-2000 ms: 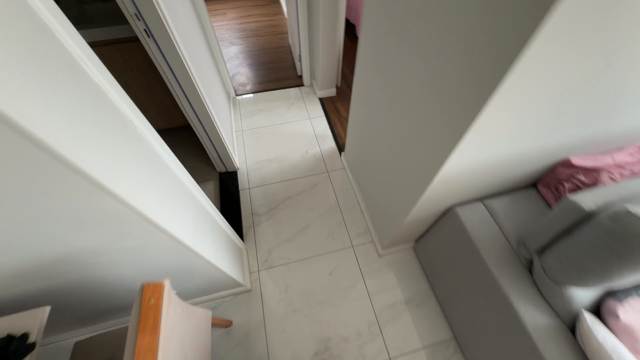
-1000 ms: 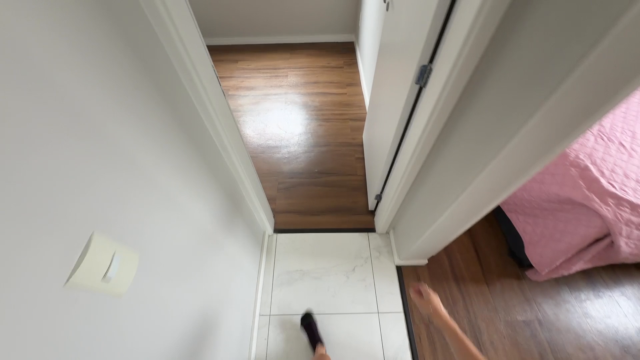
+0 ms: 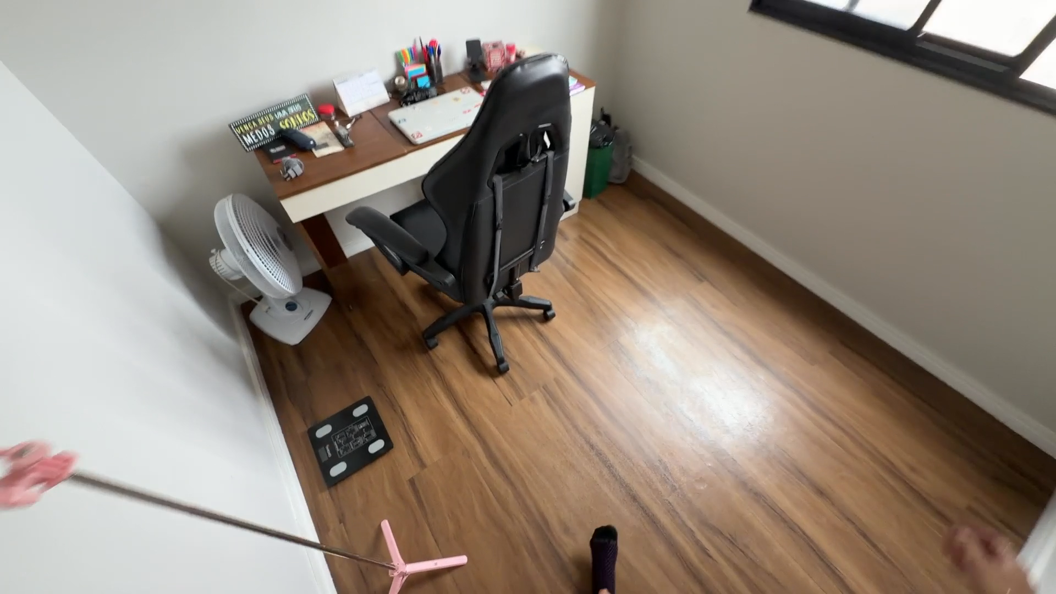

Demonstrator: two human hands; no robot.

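My right hand (image 3: 986, 557) is blurred at the lower right edge, above the wood-look floor and beside a white edge. Nothing can be made out in it, and its finger pose is unclear. My left hand is out of view. One foot in a dark sock (image 3: 604, 557) shows at the bottom. A pink-legged tripod stand (image 3: 423, 566) stands at the lower left, its thin pole rising to a pink top. Near it a black body scale (image 3: 351, 440) lies on the floor.
A black gaming chair (image 3: 516, 190) stands at a wooden-topped desk (image 3: 330, 169) that bears a closed laptop (image 3: 437, 114) and small items. A white fan (image 3: 260, 247) is on the floor left of the desk. A green bin (image 3: 598, 165) and a bag (image 3: 620, 154) are in the corner.
The view has moved from the tiled hallway into a room with a desk. A hand near the doorway a second ago was at the lower right; my right hand is now at the right edge.
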